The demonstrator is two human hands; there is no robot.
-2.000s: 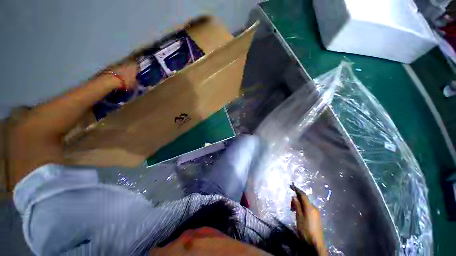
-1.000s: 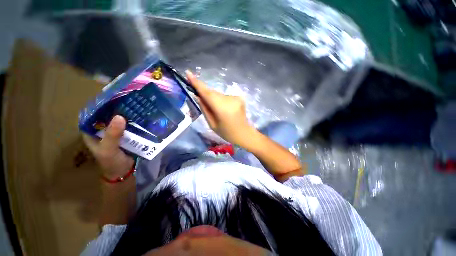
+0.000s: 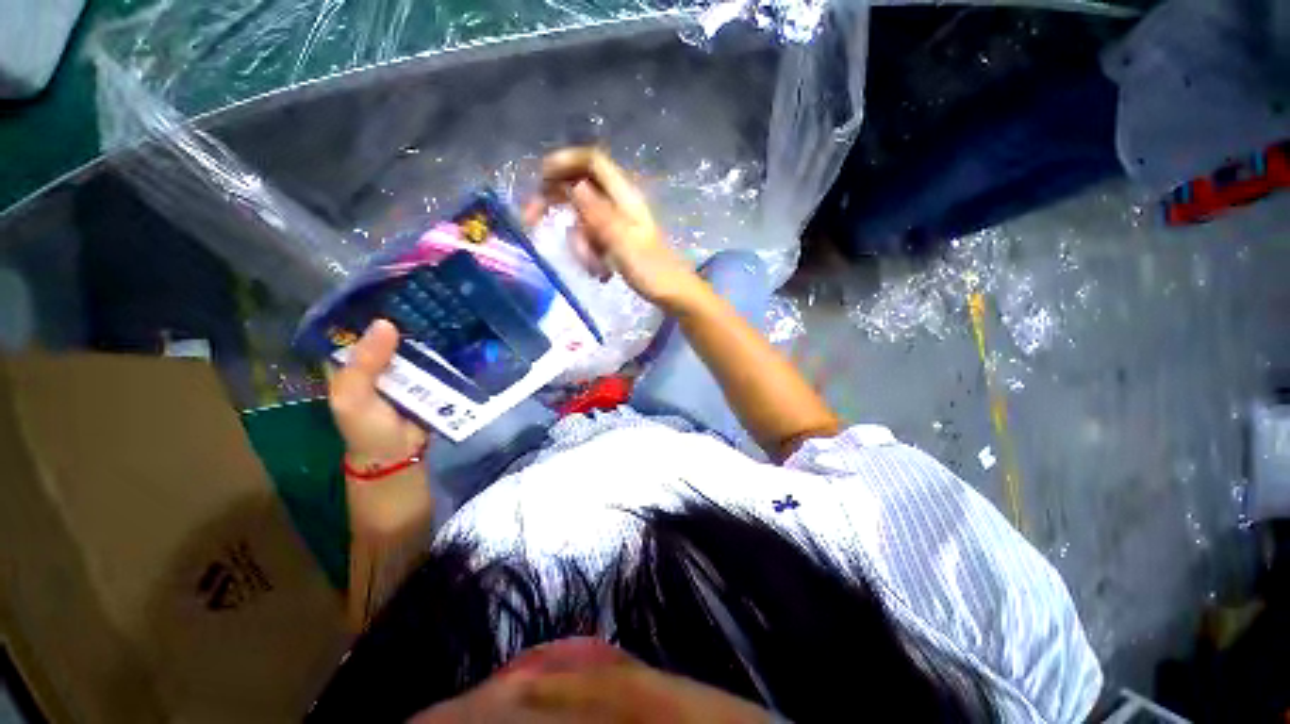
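A flat dark blue and white retail box [image 3: 460, 318] with a pink-purple corner and a keypad picture is held tilted over my lap. My left hand [image 3: 375, 403], with a red wrist cord, grips its lower left edge, thumb on the front face. My right hand [image 3: 608, 219] is just beyond the box's right edge, apart from it, with fingers bent and blurred. Whether it holds a cutter or film cannot be told. Crinkled clear film [image 3: 608, 314] shows below my right hand, beside the box.
A brown carton [image 3: 142, 523] with a black logo stands at left. A large clear bag [image 3: 227, 177] drapes from the green table [image 3: 43, 142]. A red object [image 3: 594, 395] is on my lap. Film scraps [image 3: 905, 304] litter the grey floor near a yellow line. A person's dark-clothed leg shows upper right.
My left hand has gone from inside the carton to holding the box over my lap. My right hand has moved from the box's edge to just off it. The view has turned.
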